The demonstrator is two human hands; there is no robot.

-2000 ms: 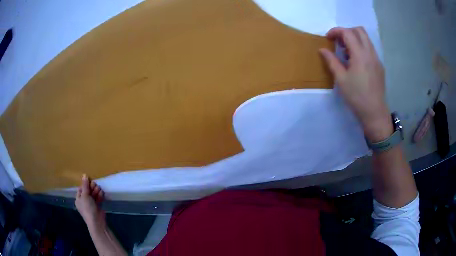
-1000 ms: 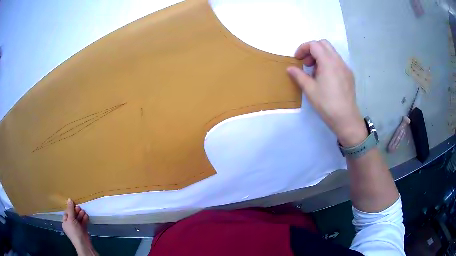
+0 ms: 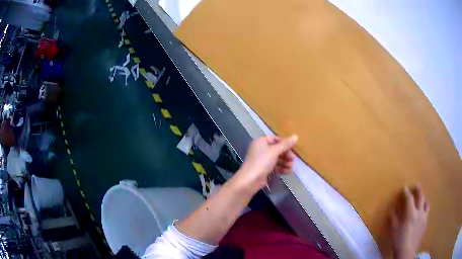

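Note:
The large tan-brown card pattern piece [image 3: 324, 96] lies over white fabric [image 3: 324, 195], which shows as a strip along the near table edge and beyond the card's far curved edge. My left hand [image 3: 271, 159] pinches the card's near edge, with the thumb on top and the other fingers curled at the edge. My right hand [image 3: 409, 222], blurred and partly cut off by the lower edge of the picture, rests on top of the card with its fingers apart. It holds nothing that I can see.
The metal-like table edge [image 3: 205, 96] runs diagonally beside the card. A white bin [image 3: 129, 217] stands on the dark green floor [image 3: 111, 121] left of my left arm. Pale scraps [image 3: 124, 71] lie near yellow-black marking tape [image 3: 156, 97]. Blurred objects crowd the far left.
The view has turned left, showing the floor and bin. My right hand has left the card's narrow right end and now lies on its surface. My left hand remains at the near edge.

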